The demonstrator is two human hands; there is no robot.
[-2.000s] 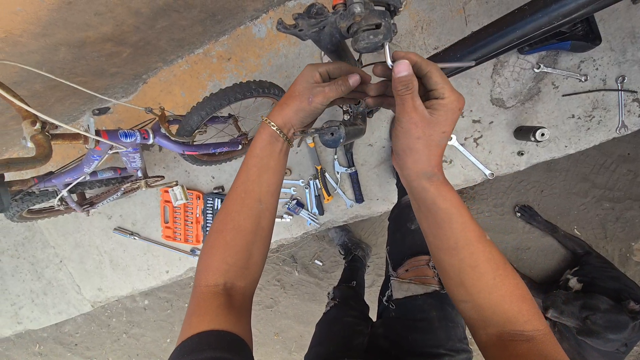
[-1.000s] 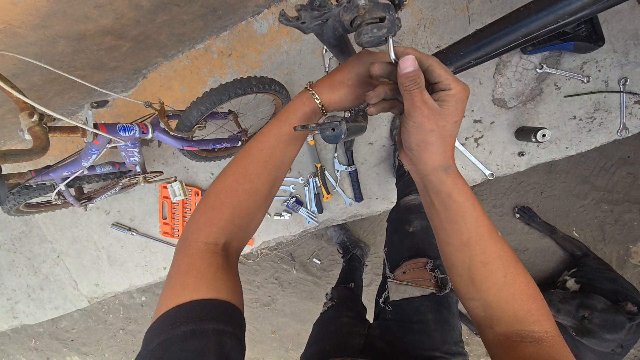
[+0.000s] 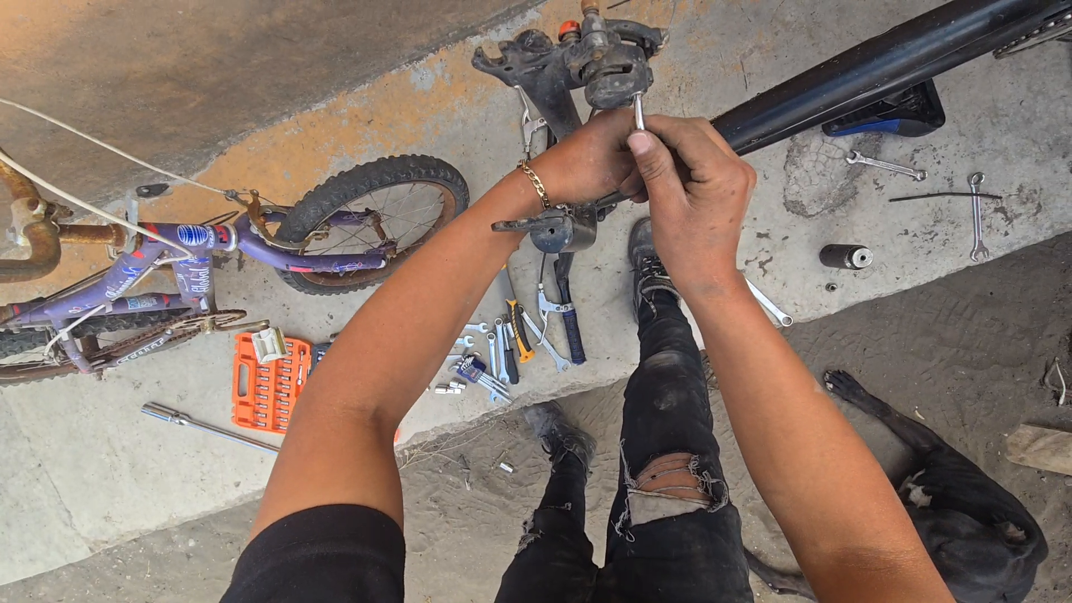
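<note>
My right hand (image 3: 695, 184) pinches a slim silver tool (image 3: 640, 111), likely a hex key, between thumb and fingers; its upper end meets the underside of a dirty black disc brake caliper (image 3: 618, 77). My left hand (image 3: 593, 157), with a gold chain bracelet at its wrist, reaches in behind the right one; its fingers are mostly hidden, so what it holds cannot be told. A black bicycle fork part (image 3: 536, 63) stands just left of the caliper. Below my left wrist is a black lever clamp (image 3: 563, 230). A black frame tube (image 3: 837, 71) runs to the upper right.
A purple bicycle (image 3: 209, 247) lies at the left. On the concrete are an orange socket case (image 3: 243, 410), a long ratchet handle (image 3: 201, 425), yellow-handled pliers (image 3: 519, 335), several wrenches (image 3: 888, 166) and a black cylinder (image 3: 846, 256). A black dog (image 3: 963, 511) lies at the lower right.
My left hand has moved from in front, near the right hand's fingertips, to behind the right hand. The right hand stays below the caliper with the silver tool.
</note>
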